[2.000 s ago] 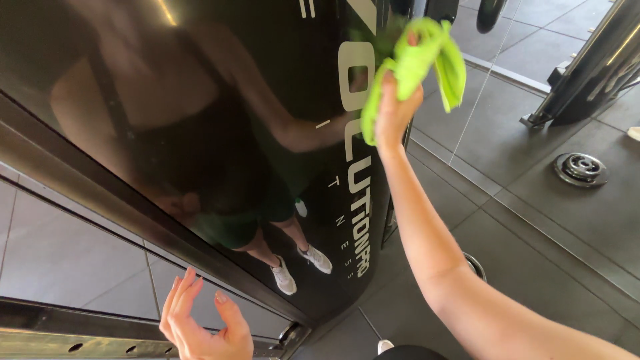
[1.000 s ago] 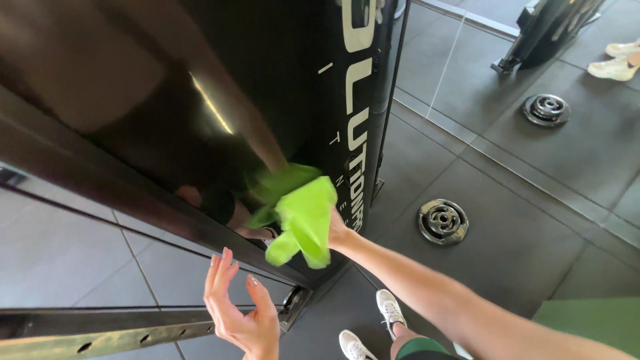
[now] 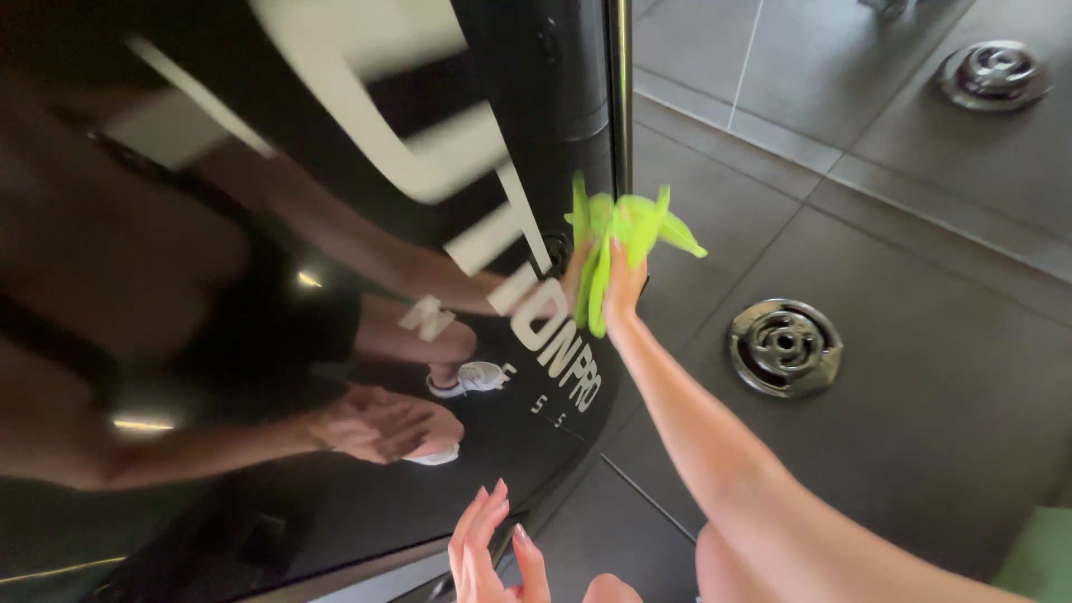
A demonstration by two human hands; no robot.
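A bright green cloth is bunched in my right hand, which presses it to the right edge of a glossy black machine panel. The panel curves at that edge, bears large white lettering and mirrors my arms, legs and shoes. Low in the head view, my left hand is raised with its fingers apart and holds nothing. It is near the panel's lower edge; whether it touches the panel cannot be told.
A round metal weight plate lies on the dark tiled floor right of my right hand. More plates are farther off at the upper right, beyond a pale floor line. A green surface shows at the lower right corner.
My right hand has moved the cloth from the panel's face to its right edge; before that, it was higher up by the lettering. My left hand stays low with fingers apart. The view is now closer to the panel.
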